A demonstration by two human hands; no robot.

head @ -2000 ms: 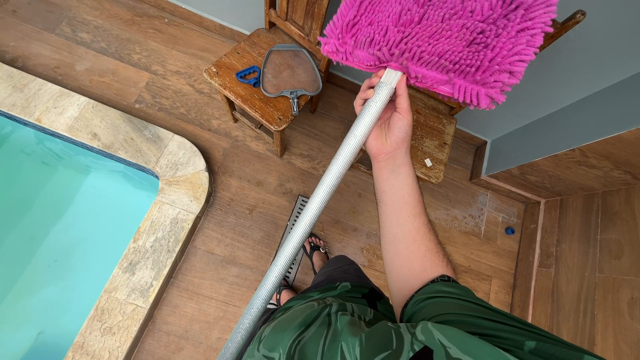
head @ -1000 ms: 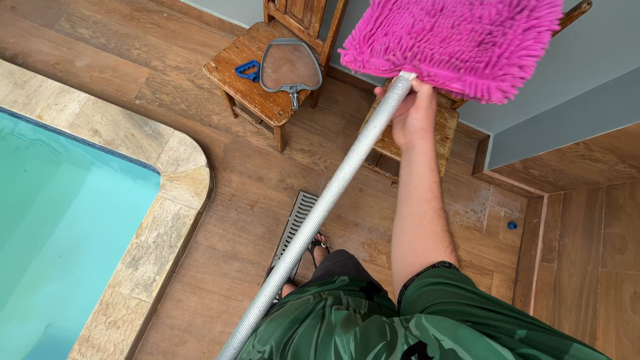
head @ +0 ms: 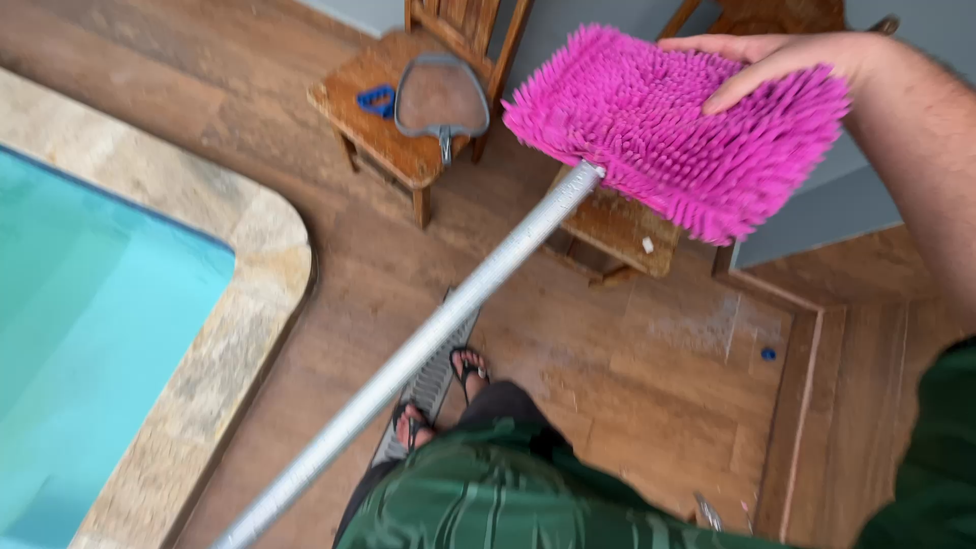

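Observation:
My right hand [head: 785, 65] grips the far right edge of a pink chenille microfiber mitt [head: 656, 130], with the thumb on its shaggy face and the other fingers along its upper edge or behind it. A silvery metal pole [head: 412, 351] runs from the mitt's lower edge down to the bottom left of the view. Whatever joins the pole to the mitt is hidden. My left hand is out of view.
A pool with a stone coping [head: 259, 305] lies at left. A wooden chair [head: 381, 145] holds a pool skimmer net [head: 442, 99] and a blue plastic handle [head: 376, 100]. Another wooden chair [head: 618, 229] stands under the mitt. A drain grate [head: 435, 381] runs beneath my feet.
My right hand has left the pole just below the pink mitt and now holds the mitt's right part. The mitt has come lower in view, showing more of its face.

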